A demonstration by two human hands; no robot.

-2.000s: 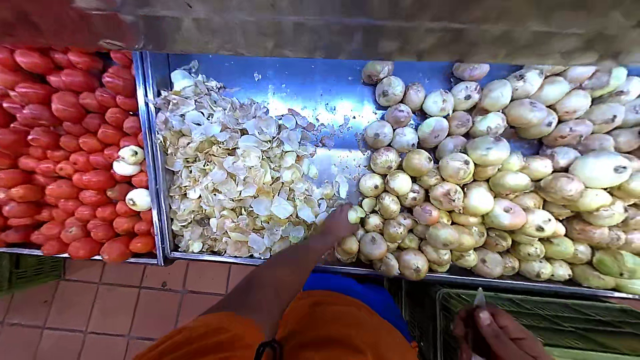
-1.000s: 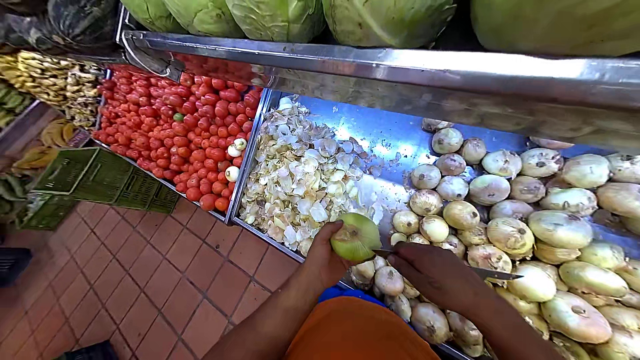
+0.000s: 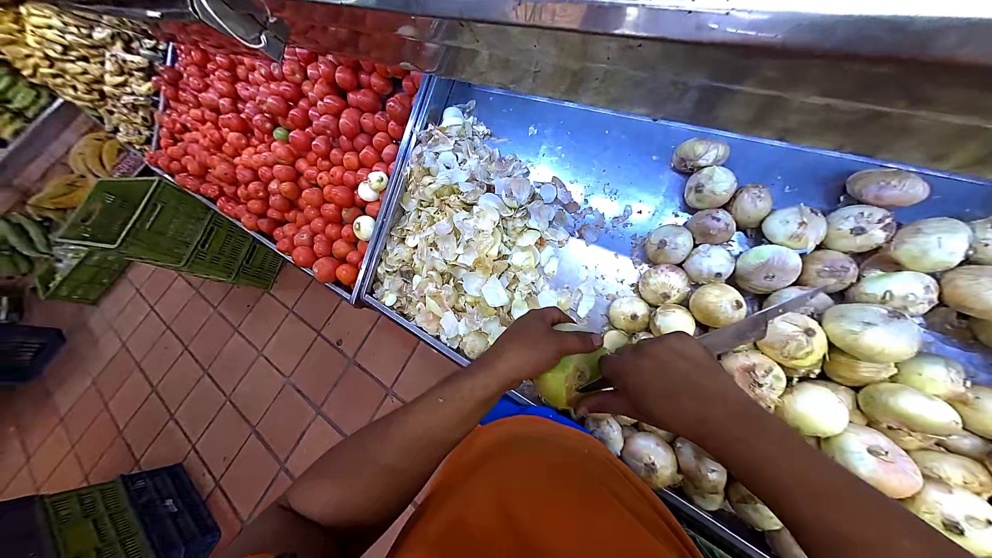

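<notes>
My left hand (image 3: 535,345) is closed around a greenish-yellow onion (image 3: 563,377), held near my body over the front edge of the metal tray. My right hand (image 3: 655,380) grips a knife (image 3: 759,322); its long blade points away to the right above the onions, while its other end touches the held onion by my fingers. Part of that onion is hidden by both hands. A pile of whole onions (image 3: 872,333) fills the right of the tray. Loose papery onion skins (image 3: 473,240) are heaped at its left.
A bin of red tomatoes (image 3: 302,155) adjoins the tray, with a few white onions (image 3: 364,226) on it. A metal shelf edge (image 3: 697,31) runs above. Green plastic crates (image 3: 170,225) stand at left, and dark crates (image 3: 167,511) rest on the tiled floor.
Two seconds ago my hands were apart, the left at the onion pile and the right holding the knife low. Now both meet at the onion. The view has swung toward the tomatoes.
</notes>
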